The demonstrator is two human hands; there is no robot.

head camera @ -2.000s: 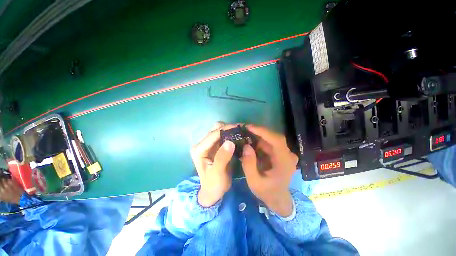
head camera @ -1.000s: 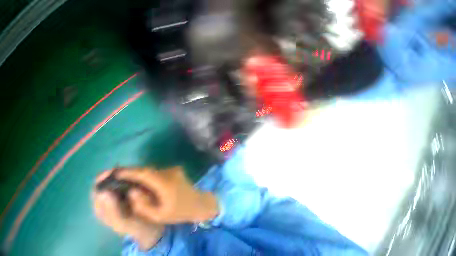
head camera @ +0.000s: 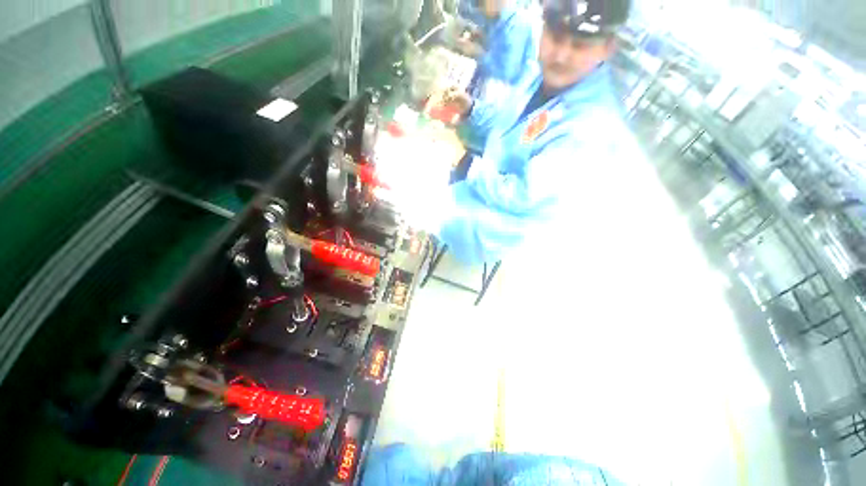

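Note:
The long black test fixture (head camera: pixel 275 380) runs from the lower left up to the top middle, nearest in front of me. Its toggle clamps have bright red grips; the nearest red grip (head camera: pixel 275 405) points right, and another red grip (head camera: pixel 347 256) is further up. Digital counter displays (head camera: pixel 348 459) with red digits line the fixture's right edge. Neither my left hand nor my right hand is in view. The small dark assembly is not in view either. Only part of my blue clothing (head camera: pixel 494 469) shows at the bottom edge.
A person in a blue smock (head camera: pixel 532 161) and dark cap is beside the far end of the fixture. The green conveyor belt (head camera: pixel 57 256) lies left, with a black box (head camera: pixel 204 119) behind the fixture. Pale floor (head camera: pixel 570 351) is at right, with racks or benches beyond.
The view has swung right and up along the fixture. My hands with the dark assembly, the tray and the hex keys have left the picture. The other person's upper body has come into view.

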